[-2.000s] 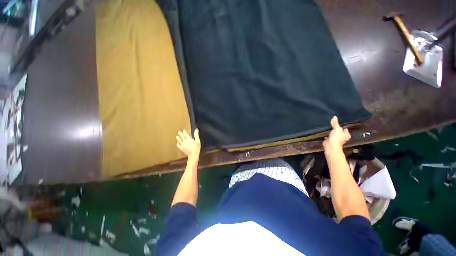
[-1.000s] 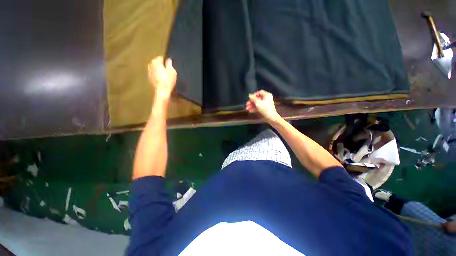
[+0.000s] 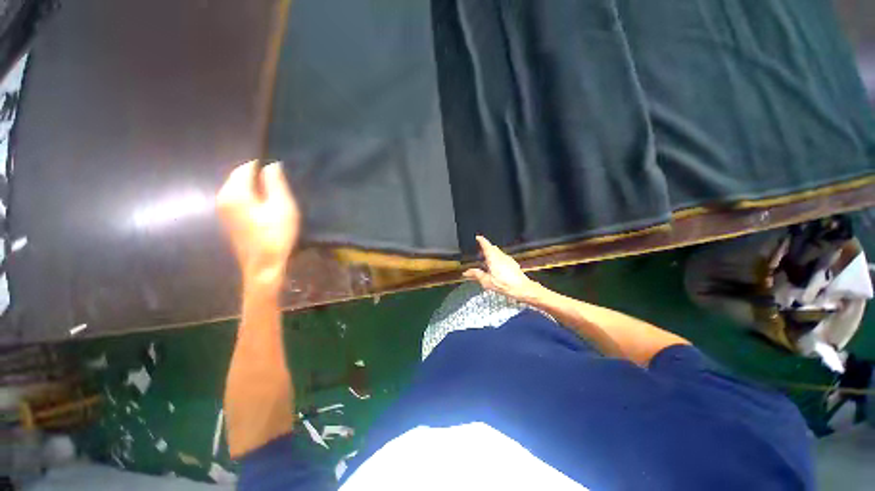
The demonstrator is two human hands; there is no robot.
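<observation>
The dark fabric ply (image 3: pixel 547 125) lies in folds across the table, with a lighter grey-green part (image 3: pixel 365 115) at its left. The mustard fabric ply (image 3: pixel 393 260) shows as a thin band along the front edge and as a line at the left edge. My left hand (image 3: pixel 261 213) is at the left edge of the dark cloth, fingers curled and slightly blurred, pinching its corner. My right hand (image 3: pixel 499 270) is at the table's front edge by the cloth's lower border, thumb and fingers apart.
The dark brown cutting table (image 3: pixel 125 182) has a worn wooden front edge. A scrap bin (image 3: pixel 739 278) with white and dark offcuts stands at the right. White scraps lie on the green floor (image 3: pixel 384 336). Paper sheets show at the far left edge.
My left hand has drawn the dark cloth's edge left, covering most of the mustard ply. My right hand has gone from closed fingers to spread ones. The view has shifted; the hammer is out of view.
</observation>
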